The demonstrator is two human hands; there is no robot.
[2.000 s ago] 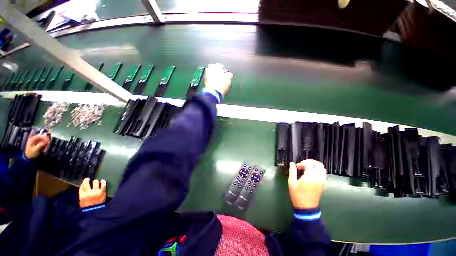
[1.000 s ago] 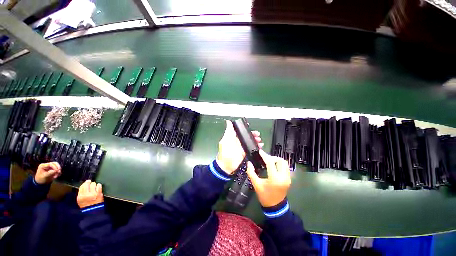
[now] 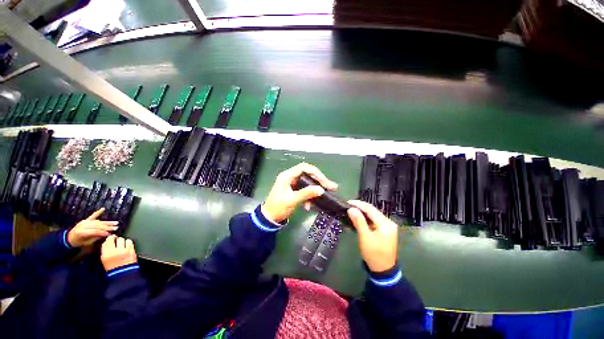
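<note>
My left hand (image 3: 290, 192) and my right hand (image 3: 376, 233) hold a black remote unit (image 3: 324, 200) between them, above the bench. My left hand grips its upper left end and my right hand its lower right end. Its button face is not visible. Two finished remotes (image 3: 320, 246) with buttons up lie side by side just below it, partly covered by it. A long row of black back shells (image 3: 457, 192) lies to the right.
Circuit boards (image 3: 270, 106) on black pieces lie spaced along the far strip. More black shells (image 3: 208, 161) lie left of centre. Small metal parts (image 3: 114, 153) lie in heaps at left, near a neighbour's hands (image 3: 119, 255). A blue bin (image 3: 533, 325) shows below the bench edge.
My left hand has come back from the far strip to join my right. The held black unit has tilted flatter since a second ago. The circuit boards have shifted slightly right.
</note>
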